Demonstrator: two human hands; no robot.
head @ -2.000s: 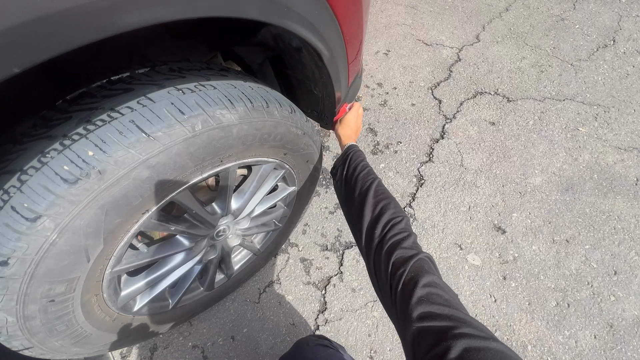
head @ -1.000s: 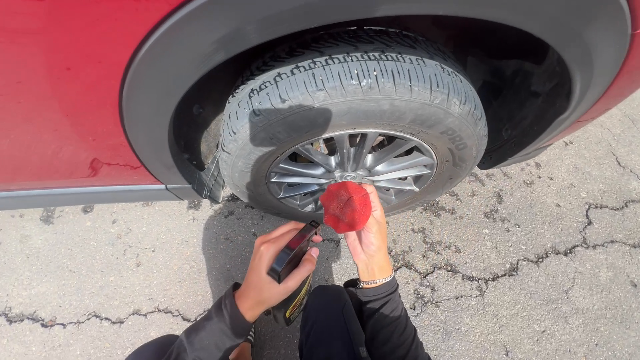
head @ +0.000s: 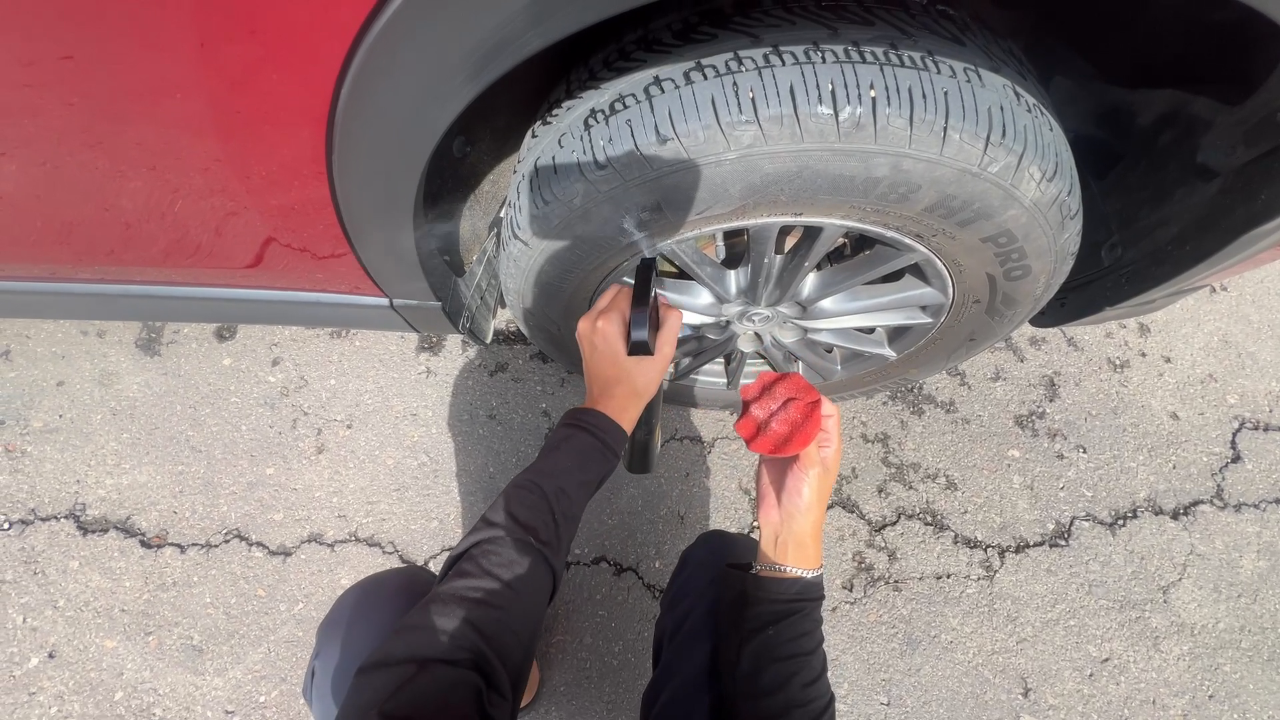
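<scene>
My left hand [head: 622,350] grips a black spray bottle [head: 643,435] in front of the left side of the wheel rim; a faint mist shows by the bottle's top, against the tire [head: 820,165]. A red sponge [head: 778,413] is held up in my right hand [head: 800,490], just below the silver multi-spoke alloy rim [head: 757,318]. The sponge hides most of that hand's fingers. The tire's sidewall is grey with raised lettering, and part of it lies in shadow.
Red body panels [head: 165,140] and a dark wheel-arch trim [head: 385,150] frame the wheel at left and above. A mud flap [head: 480,290] hangs left of the tire. Cracked asphalt [head: 1050,620] lies below, with my knees at the bottom edge.
My left hand has raised the spray bottle from low in front of my knees to the rim's left side. Two seconds ago one arm reached to the wheel arch's far edge with something red.
</scene>
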